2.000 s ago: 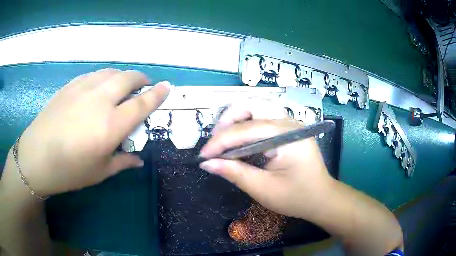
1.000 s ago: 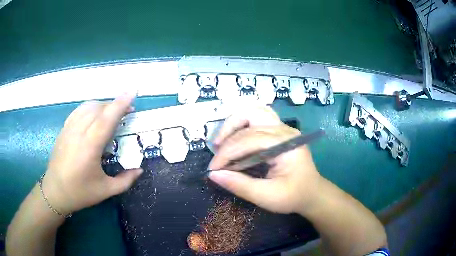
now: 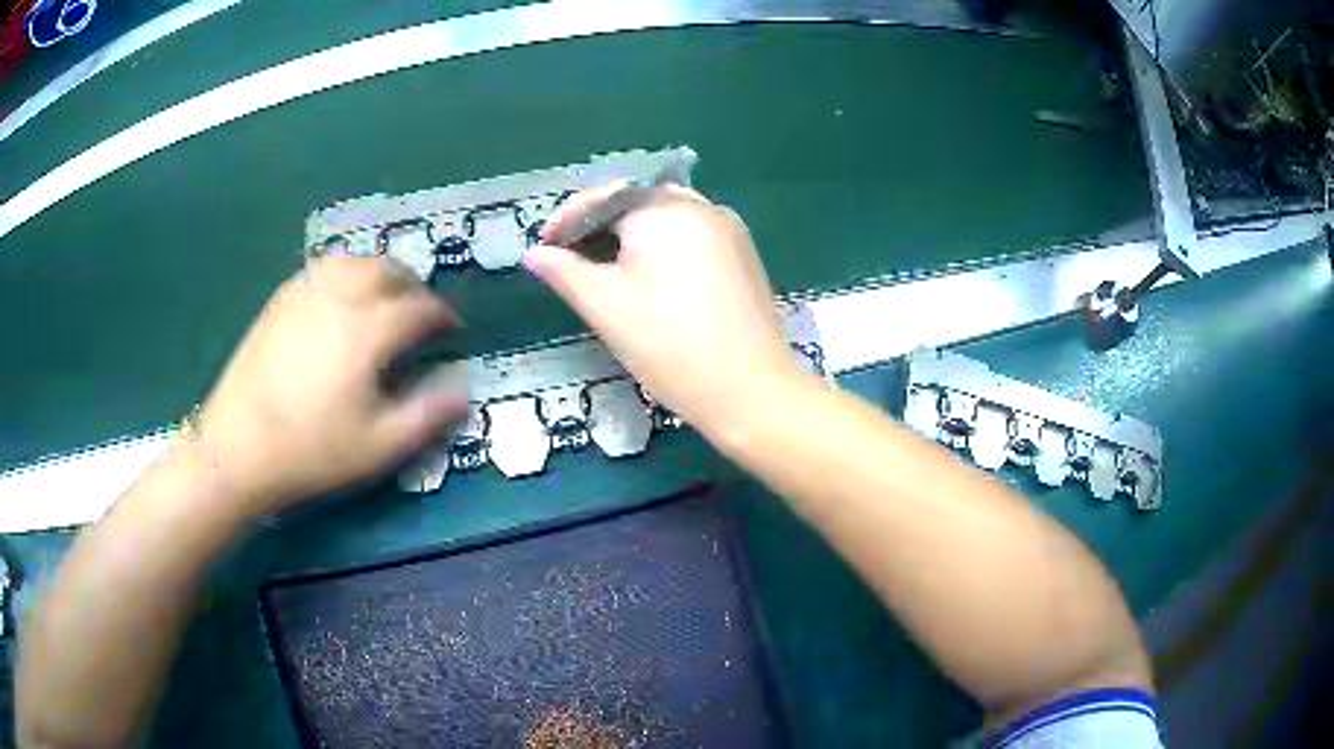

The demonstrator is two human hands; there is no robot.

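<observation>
A silver-grey fixture (image 3: 498, 234) with rounded tabs and dark small wound parts lies on the green surface beyond the pale strip. My left hand (image 3: 315, 388) is blurred at its left end, thumb and fingers apart, with nothing visible between them; contact with the fixture is unclear. My right hand (image 3: 680, 300) overlaps its right part and holds slim grey tweezers (image 3: 622, 205) slanting over the tabs. The tweezer tip is hidden at the fingers. A second loaded fixture (image 3: 519, 439) lies nearer, along the strip, partly behind my right wrist.
The black tray (image 3: 512, 544) is at the bottom, with copper-coloured wire scrap (image 3: 571, 729) and scattered hairs. A third fixture (image 3: 1031, 439) lies angled at right. A small metal post or knob (image 3: 1112, 310) stands near the pale strip (image 3: 907, 310). A machine frame (image 3: 1166, 176) is at upper right.
The view has shifted. Both hands have moved away from the tray to beyond the strip, where a fixture now lies. The fixture over the tray's edge is gone from there.
</observation>
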